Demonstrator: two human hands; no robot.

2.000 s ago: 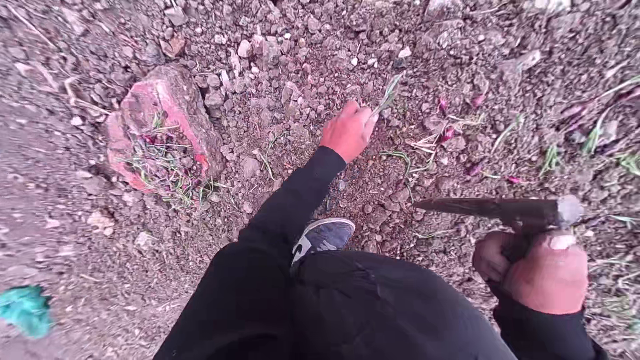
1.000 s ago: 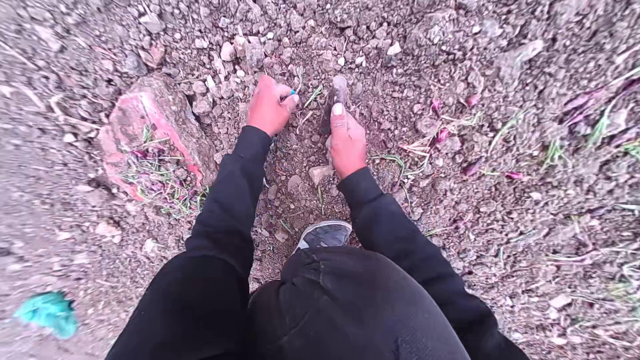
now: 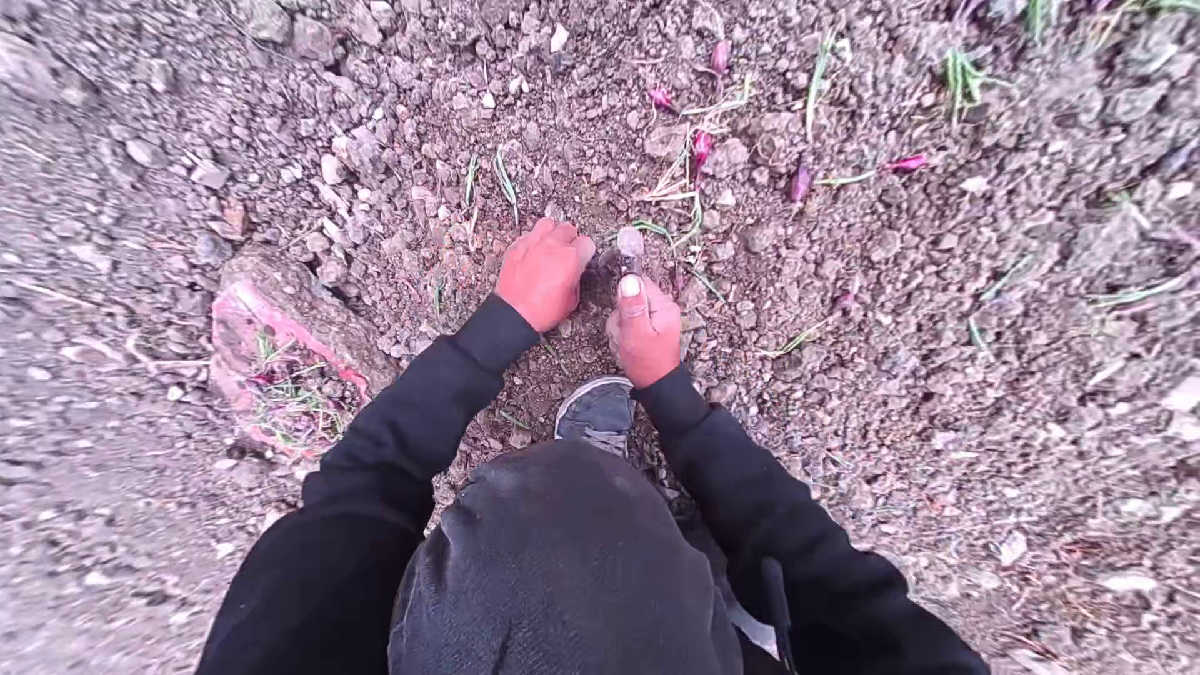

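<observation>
My left hand [image 3: 542, 277] is down at the soil with its fingers curled; whether it holds anything is hidden. Just to its right, my right hand [image 3: 645, 328] is closed on a hand tool [image 3: 630, 242], thumb uppermost, and the tool's rounded end shows above the thumb. The tool's other end cannot be made out against the dark soil between the hands. Green shoots [image 3: 506, 180] stand in the soil above my left hand. Small red-purple onion bulbs [image 3: 701, 148] with green and pale stalks lie scattered above and to the right of my right hand.
A broken pink-edged container [image 3: 230, 361] at the left holds a heap of onion seedlings [image 3: 295, 394]. A large stone or clod [image 3: 319, 314] adjoins it. My shoe [image 3: 595, 412] is just below the hands. Clods and stones cover the uneven ground.
Two seconds ago my right hand held the pointed tool out at the right; it is now beside my left hand. The view has shifted since one second ago.
</observation>
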